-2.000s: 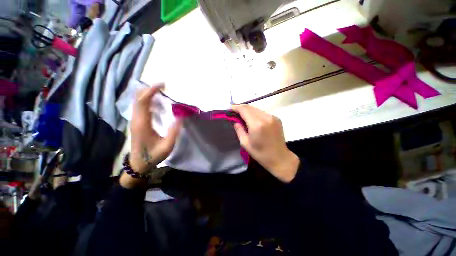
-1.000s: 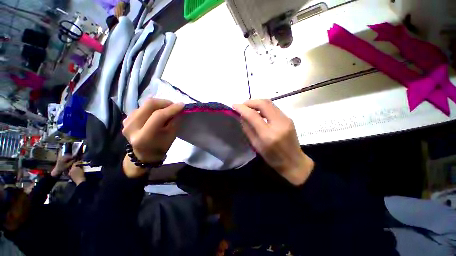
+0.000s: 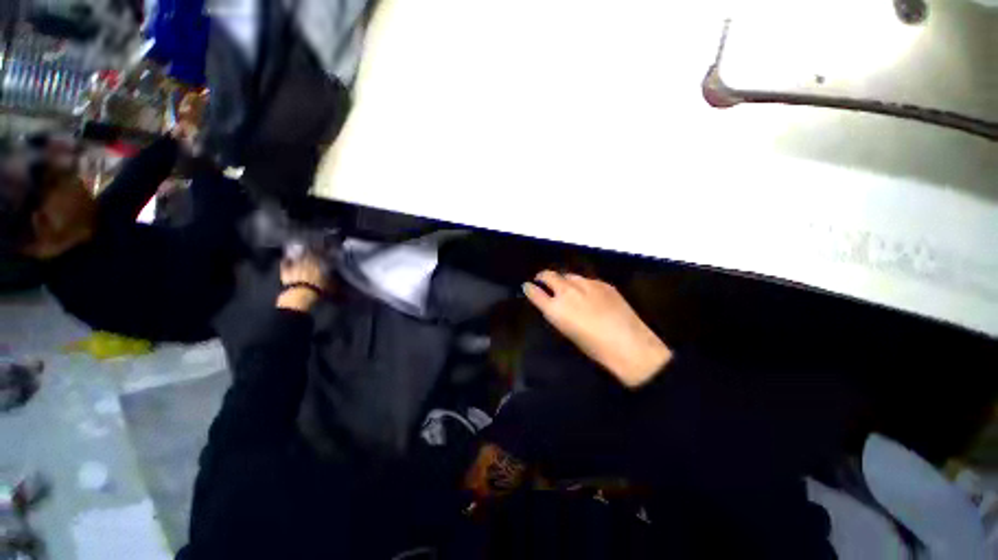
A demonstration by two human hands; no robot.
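Note:
My left hand (image 3: 305, 278), with a dark bracelet at the wrist, is below the table's front edge at the left, at the end of a blurred light grey and black garment panel (image 3: 401, 273). Its fingers are blurred and I cannot tell if they grip the cloth. My right hand (image 3: 594, 322) is palm down below the table edge, right of the panel, with its fingers loosely bent and nothing seen in it. No magenta strip shows.
The white machine table (image 3: 569, 142) fills the upper right, with a dark bed edge seam. Grey and black cut pieces (image 3: 274, 98) drape over its left side. Another person (image 3: 142, 252) sits at the left. Grey cloth (image 3: 930, 492) lies low at right.
The view has swung down and left; the machine head and magenta strips have left it. Both hands have moved off the table to below its edge and apart. The right hand has let go of the panel.

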